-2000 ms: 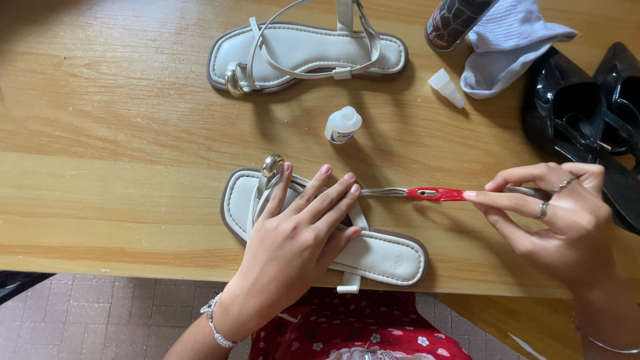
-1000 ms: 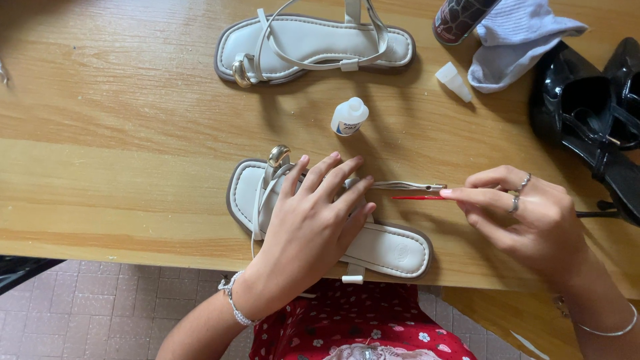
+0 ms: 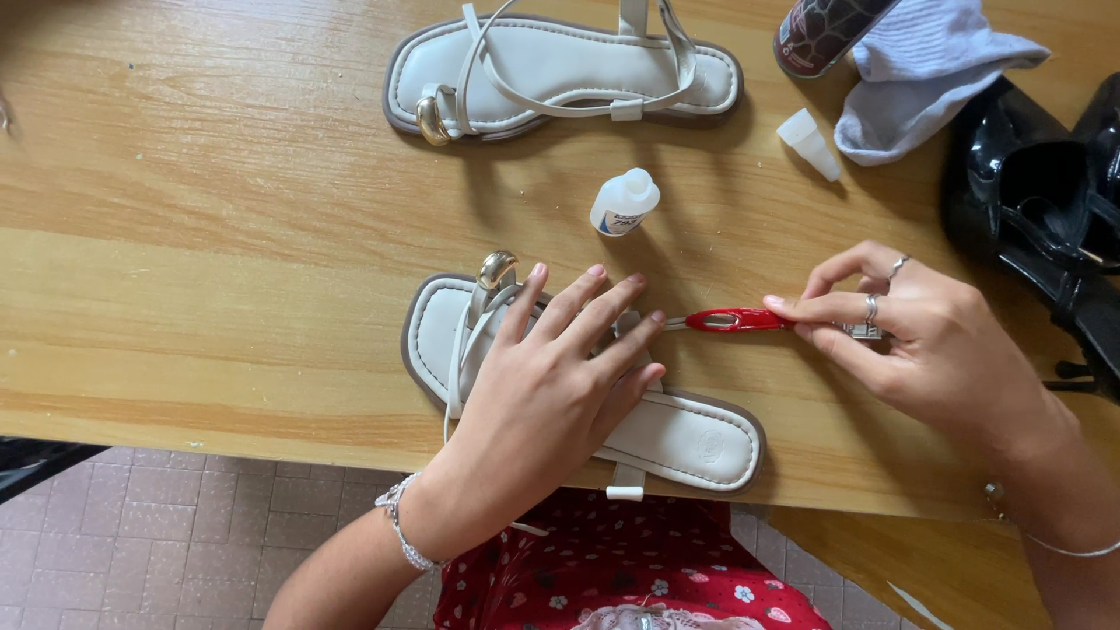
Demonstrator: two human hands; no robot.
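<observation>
My left hand (image 3: pixel 551 385) lies spread over the straps of a white sandal (image 3: pixel 691 437) near the table's front edge, hiding its middle. A gold ring ornament (image 3: pixel 497 269) stands up at the toe end. To the right, my right hand (image 3: pixel 910 332) pinches a flat red item with a slot (image 3: pixel 739 320), whose kind I cannot tell. A thin strap runs from its left end toward the sandal and my left fingertips. Behind the hands stands a small white plastic bottle (image 3: pixel 623 206) with no cap on. The matching white sandal (image 3: pixel 577 70) lies farther back.
A white nozzle cap (image 3: pixel 809 144) lies on the wooden table (image 3: pixel 219 289). At the back right are a dark patterned can (image 3: pixel 822 31) and a pale sock (image 3: pixel 919 79). Black glossy heeled shoes (image 3: pixel 1006 175) sit at the right, behind my right hand.
The red item has turned: a second ago it showed as a thin edge, and now its slotted face is seen again. My left hand remains on the sandal.
</observation>
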